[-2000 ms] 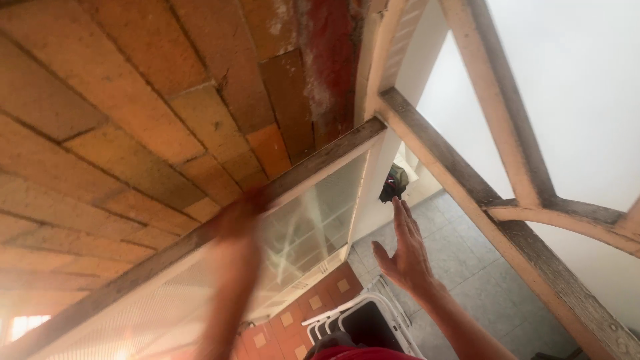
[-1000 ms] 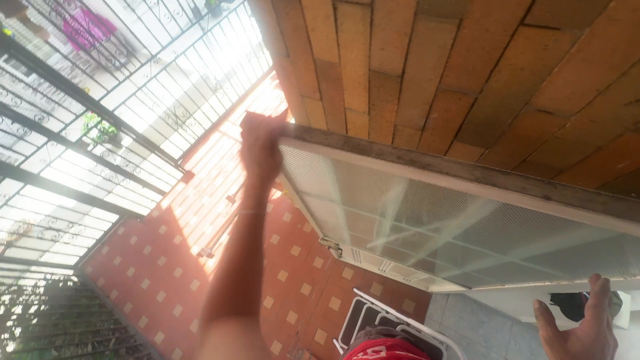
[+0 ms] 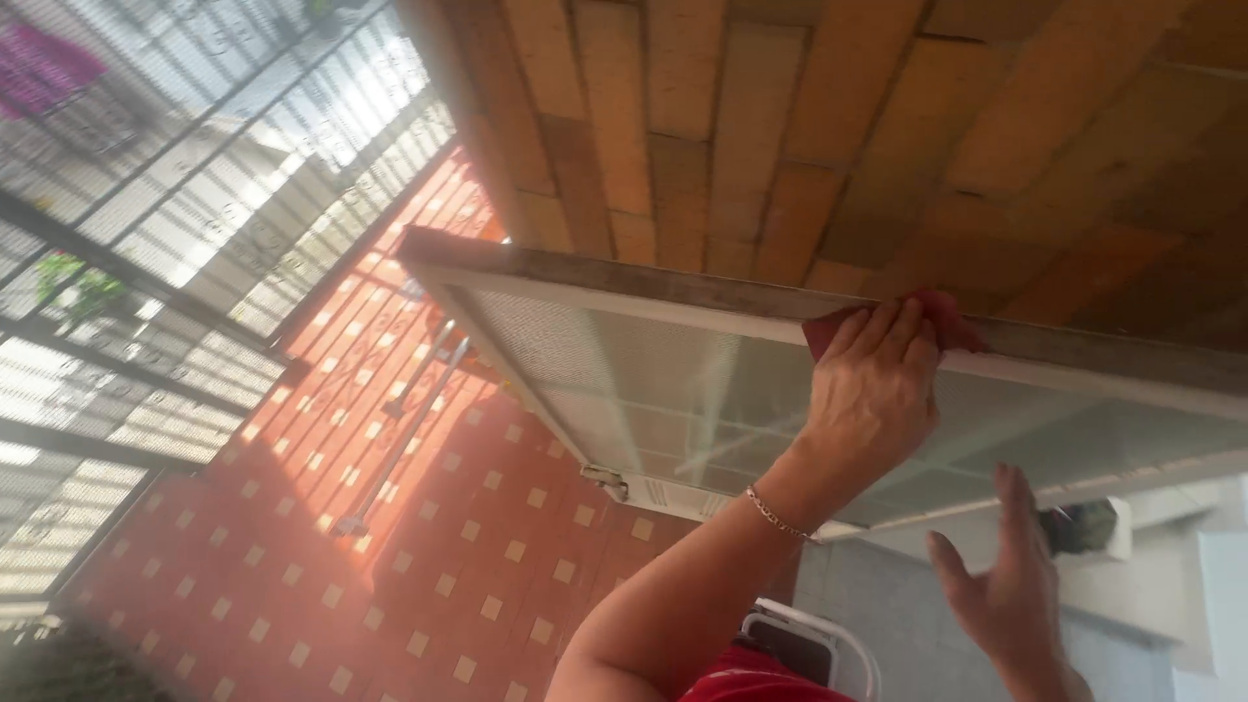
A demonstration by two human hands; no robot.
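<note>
My left hand [image 3: 873, 380], with a bracelet at the wrist, presses a dark red cloth or sheet [image 3: 960, 322] onto the top edge of a white-framed door [image 3: 663, 288] with a mesh or textured panel [image 3: 780, 419]. The fingers curl over the edge and cover part of the red piece. Lower right, my right hand [image 3: 1009, 585] is raised with fingers and thumb apart, close to the panel's lower side, holding nothing. The door's top edge looks worn and greyish.
A wall or ceiling of orange bricks [image 3: 741, 117] runs close along the door's top. A metal grille [image 3: 117, 253] stands at left. Far below are a red tiled floor [image 3: 487, 565], a white-framed step stool or chair [image 3: 858, 653] and grey floor tiles [image 3: 868, 595].
My left hand has moved right along the door's top edge, away from its far corner. One second ago it was at that corner. My right hand remains raised and spread.
</note>
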